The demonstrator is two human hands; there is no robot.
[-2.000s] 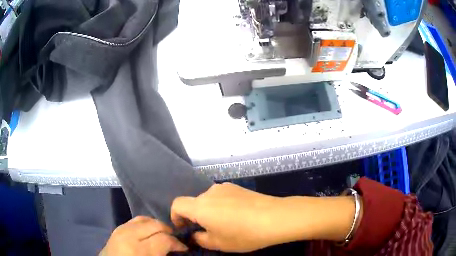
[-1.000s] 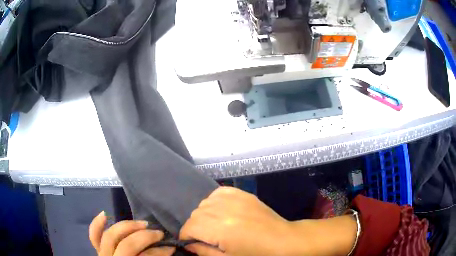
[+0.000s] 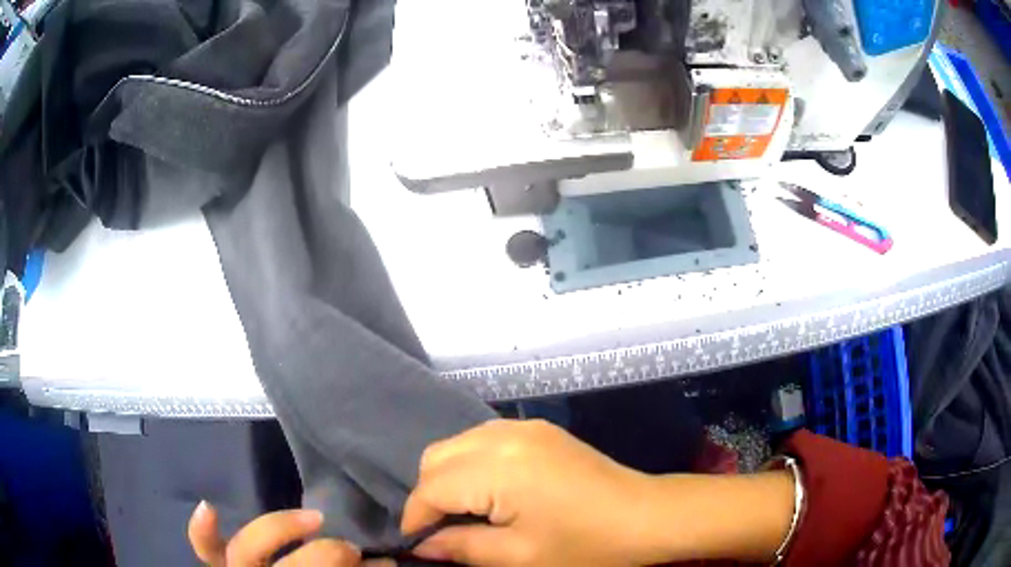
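A dark grey garment point(image 3: 222, 133) lies heaped on the table's left, with a pale seam line across it. Its long sleeve or leg end point(image 3: 344, 354) runs down over the table's front edge to my hands. My right hand point(image 3: 532, 493) pinches a black band point(image 3: 443, 526) at the end of the grey tube. My left hand point(image 3: 277, 540) is at the picture's bottom edge and partly cut off, its fingertips at the black band, one finger raised. The sewing machine point(image 3: 654, 66) stands behind, with no cloth seen under its foot.
Thread snips point(image 3: 839, 216) lie right of the grey recess point(image 3: 654, 238). A black phone point(image 3: 968, 166) lies at the table's right. A measuring strip point(image 3: 665, 357) follows the curved front edge. A blue basket point(image 3: 859, 388) and dark garments point(image 3: 964, 377) are below right.
My right hand has moved slightly right and down along the band. My left hand has shifted down, and its fingers have spread compared with two seconds ago. The heap on the table has hardly moved.
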